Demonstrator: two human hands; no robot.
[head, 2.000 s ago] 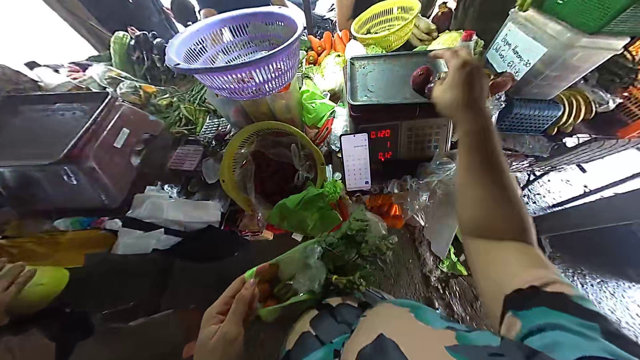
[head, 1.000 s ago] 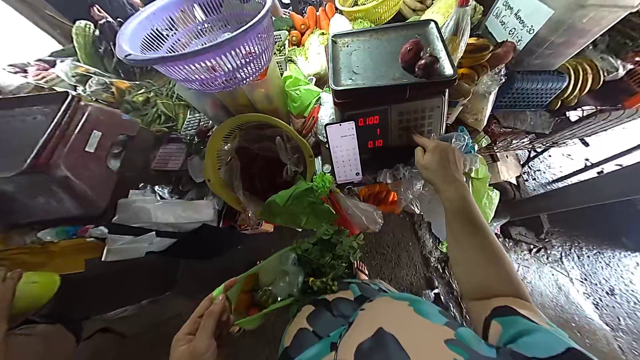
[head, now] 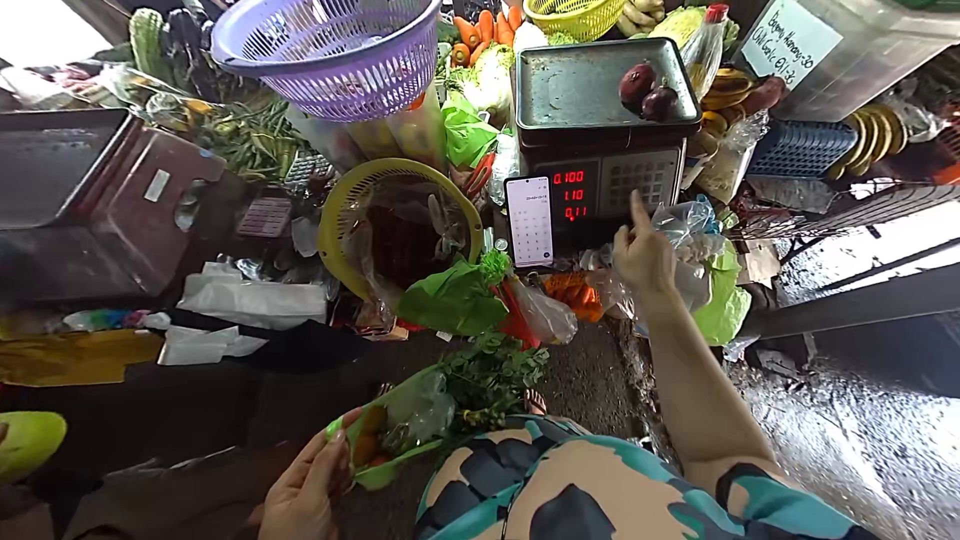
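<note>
My left hand (head: 311, 480) grips the edge of a green plastic bag (head: 397, 442) that holds vegetables and a small clear bag; leafy herbs (head: 495, 375) stick out beside it. My right hand (head: 649, 259) holds nothing, its index finger extended at the keypad (head: 637, 180) of a digital weighing scale; whether it touches a key is not clear. Two red onions (head: 637, 84) lie at the right of the scale's metal tray (head: 577, 90). The red display (head: 574, 195) is lit. A smartphone (head: 529, 223) showing a calculator leans against the scale front.
A yellow basket (head: 328, 240) lined with plastic stands left of the phone, below a purple basket (head: 337, 82). Carrots (head: 487, 31) and a lettuce-like vegetable (head: 487, 75) lie behind. Plastic bags (head: 694, 232) hang right of my right hand. At the far left, another person's hand is partly visible by a green fruit (head: 30, 446).
My right hand was over the tray two seconds ago with an onion; it has come down to the keypad. Two onions rest on the tray now. The display's lower figures have changed.
</note>
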